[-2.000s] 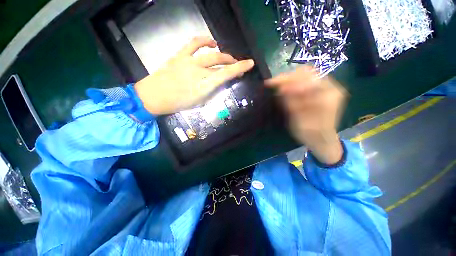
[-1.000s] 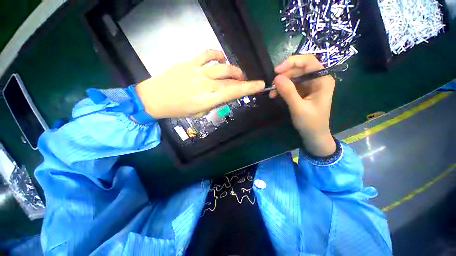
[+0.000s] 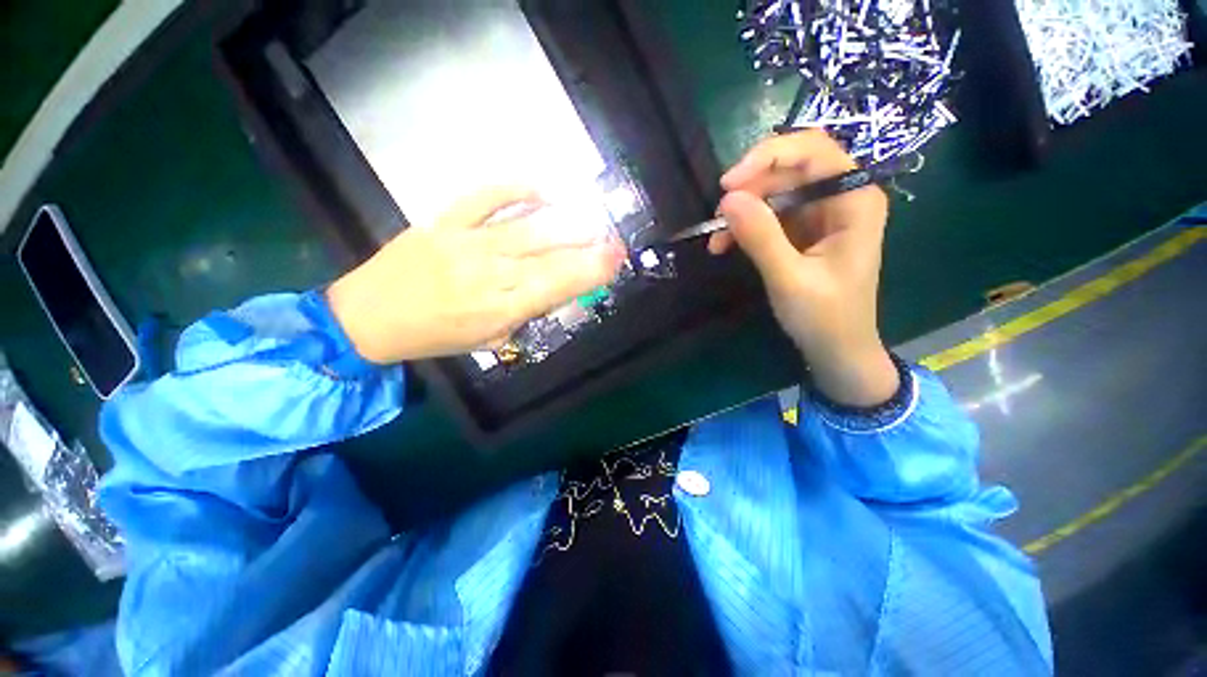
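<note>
The open tablet unit (image 3: 450, 99), with a large silvery-white face, lies in the black fixture tray (image 3: 688, 106). Its circuit board (image 3: 549, 331) is at the near end and bears a small green patch (image 3: 593, 298). My left hand (image 3: 477, 275) lies over the board and the panel's near edge, fingertips at the board's right part; whether it grips anything is hidden. My right hand (image 3: 807, 238) holds dark tweezers (image 3: 860, 177) like a pen, their tip near a small white spot at the board's right end.
A loose pile of black-and-white strips (image 3: 874, 79) lies on the green bench at the upper right. Beyond it is a black box of white strips (image 3: 1105, 53). A smartphone (image 3: 80, 304) and a clear plastic bag (image 3: 60, 483) lie at the left. The floor shows beyond the bench edge.
My left hand has moved down and left, off the tray's right side, uncovering the board's right part. My right hand has turned the tweezers inward over the unit from the tray's right rim.
</note>
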